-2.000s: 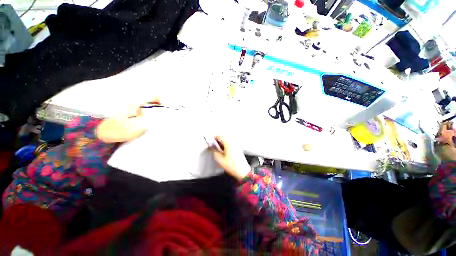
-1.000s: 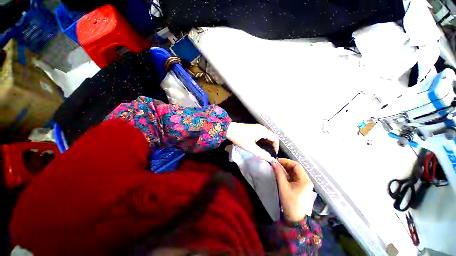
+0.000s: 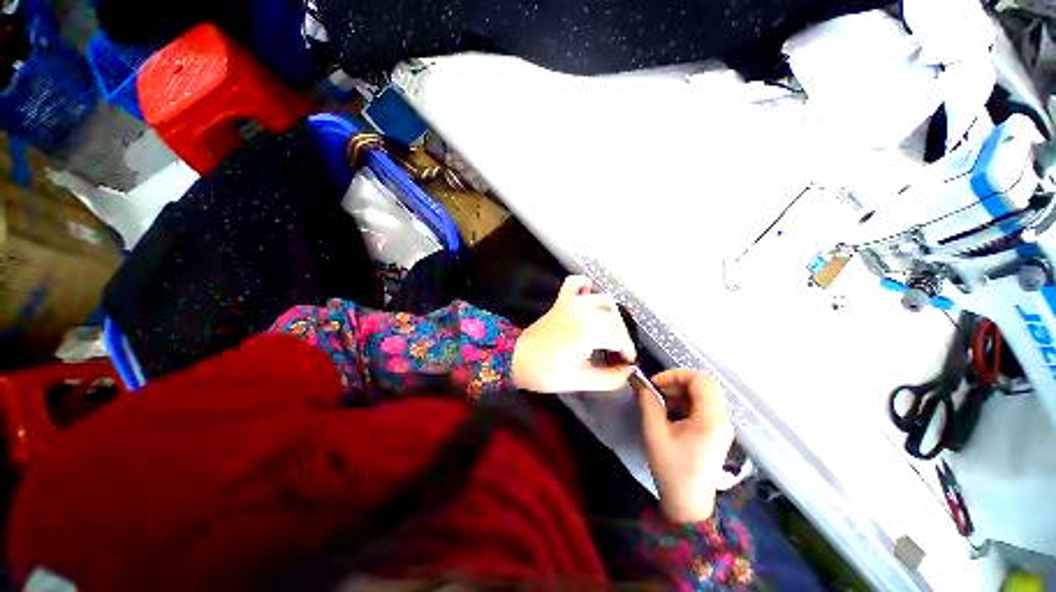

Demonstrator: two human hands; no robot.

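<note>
A thin white piece [image 3: 616, 430] hangs below my hands at the table's front edge, mostly hidden by them. My left hand [image 3: 576, 341] pinches its upper edge, with a little dark material between the fingers. My right hand [image 3: 686, 434] is close beside it, thumb and fingertips closed on the same edge. The two hands nearly touch. The sewing machine's white head [image 3: 967, 214] stands to the right, away from the hands.
Black-handled scissors [image 3: 926, 416] and red snips [image 3: 954, 497] lie by the machine. Black speckled cloth [image 3: 556, 32] and white pieces [image 3: 863, 75] lie across the table's back. At the left are a red stool [image 3: 209, 93], a blue basket rim [image 3: 405, 185] and dark cloth [image 3: 249, 237].
The view has swung left from the machine to the table edge. Both hands have come together on the white piece. Since one second ago, my left hand has turned, its fingers now bent more upward.
</note>
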